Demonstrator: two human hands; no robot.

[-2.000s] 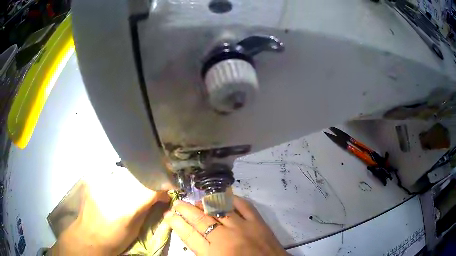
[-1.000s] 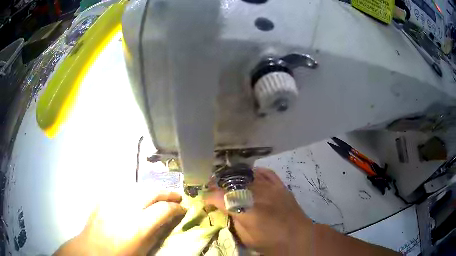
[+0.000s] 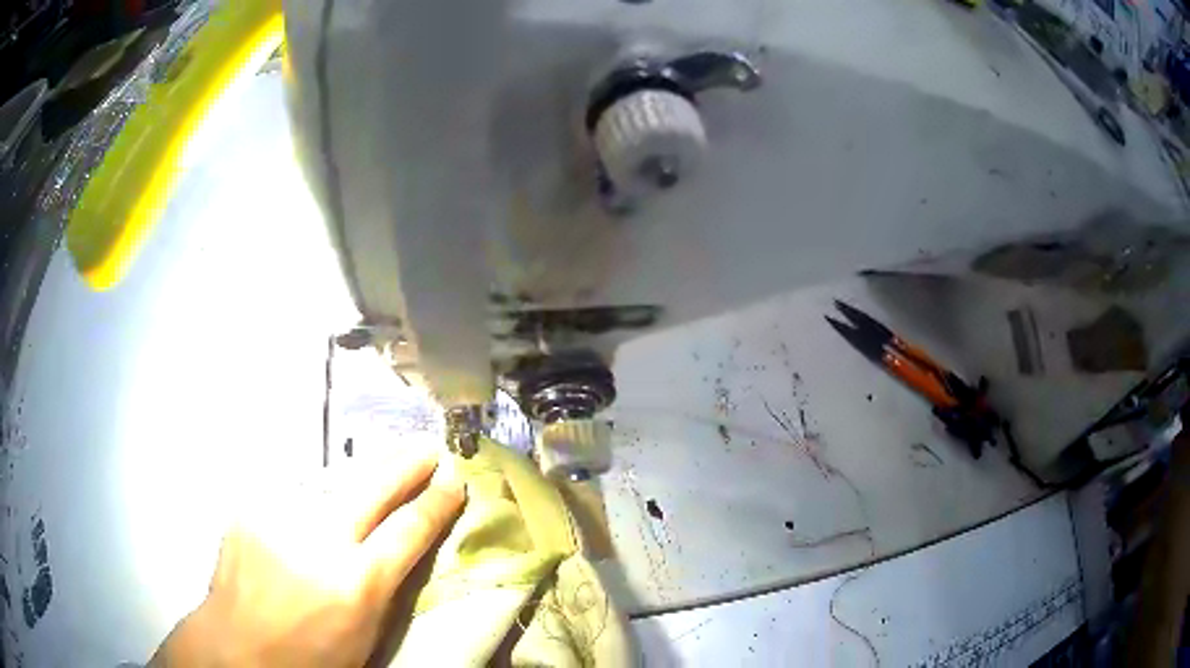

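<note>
A pale yellow-green garment panel lies bunched below the sewing machine, its top edge at the presser foot. My left hand, washed out by the lamp, grips the panel's left side, fingertips just below the foot. Of my right hand, only a narrow strip of skin seems to show between the panel and the lower tension dial; its fingers are hidden. A higher ribbed dial sits on the machine head.
Snips with orange-and-black handles lie under the arm on the right. A yellow curved piece is at the upper left. A loose thread and dark marks lie on the white table, with a printed ruler edge at the lower right.
My right hand has gone from plain view beside the foot to almost wholly hidden. More of the panel shows, spread below the foot. My left hand stays at its left side. The view has shifted.
</note>
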